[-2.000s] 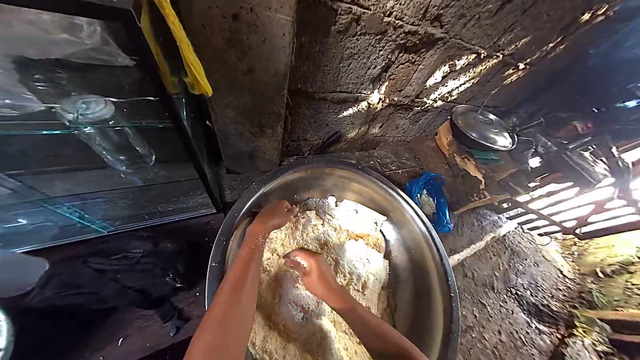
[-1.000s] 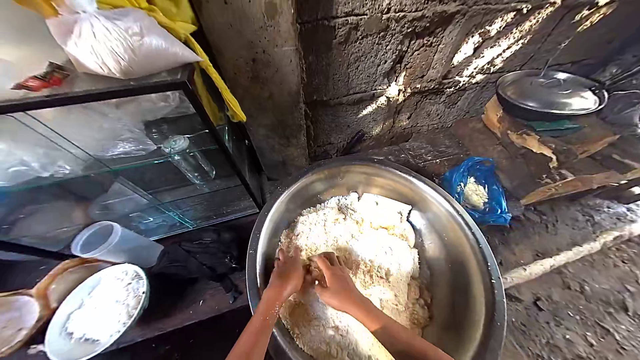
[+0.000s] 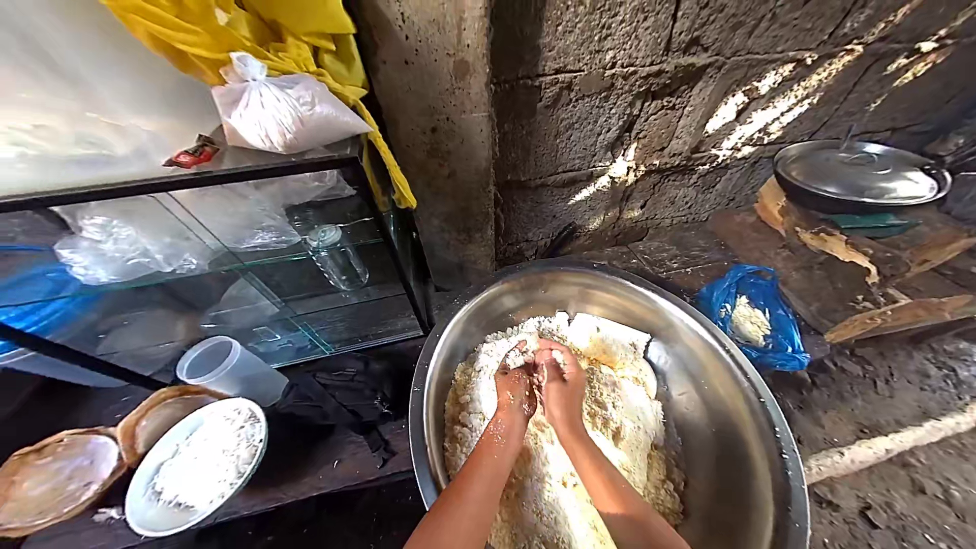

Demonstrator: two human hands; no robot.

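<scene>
A wide stainless steel basin (image 3: 732, 427) holds a heap of crumbly white and yellowish flour mixture (image 3: 625, 442). Over the heap, my left hand (image 3: 516, 385) and my right hand (image 3: 561, 381) are side by side with fingers curled upward. White crumbs of the mixture lie cupped between them, and bits of it cling to the skin and the left forearm. A smooth white patch of flour (image 3: 610, 339) lies just beyond my right hand, with a yellow wet-looking spot beside it.
Left of the basin stand a glass display case (image 3: 381, 305), a translucent plastic container (image 3: 236, 370) and a white bowl of grated white food (image 3: 137, 488). A blue plastic bag (image 3: 785, 335) lies to the right, near a lidded pan (image 3: 862, 175). A block wall (image 3: 595, 99) rises behind.
My hands, pressed down into the mixture one second ago, are now together and cupped around some of it. Two seconds ago they were farther apart. The view has shifted toward the left.
</scene>
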